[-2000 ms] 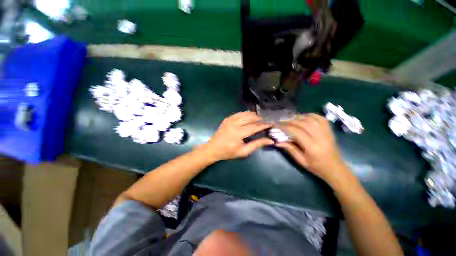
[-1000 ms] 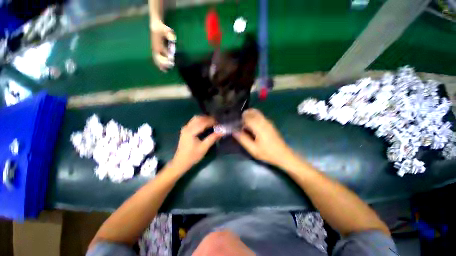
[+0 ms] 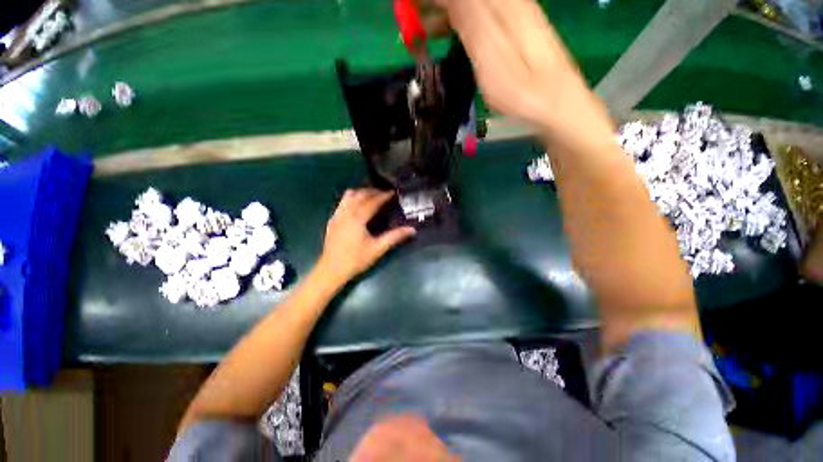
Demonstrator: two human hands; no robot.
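The black hand press point(image 3: 397, 117) stands in front of me at the bench's back edge. A small white and silvery part point(image 3: 419, 204) sits in the fixture at its base. My left hand point(image 3: 359, 236) is beside the fixture, thumb and fingers apart around its left side; whether it touches the part is unclear. My right hand point(image 3: 469, 27) is raised at the top edge, blurred and partly cut off, at the red grip of the press lever point(image 3: 411, 24), its fingers closed around it.
A heap of white parts point(image 3: 203, 251) lies left on the dark green bench. A larger pile point(image 3: 699, 185) lies right, partly behind my right arm. A blue bin point(image 3: 41, 262) is at the left edge. A green conveyor point(image 3: 226, 81) carries a few parts. Trays of parts point(image 3: 287, 417) show by my lap.
My right hand has left the fixture and risen to the red lever grip. My left hand stays by the fixture, where the part now shows. The other person's hand over the conveyor is gone.
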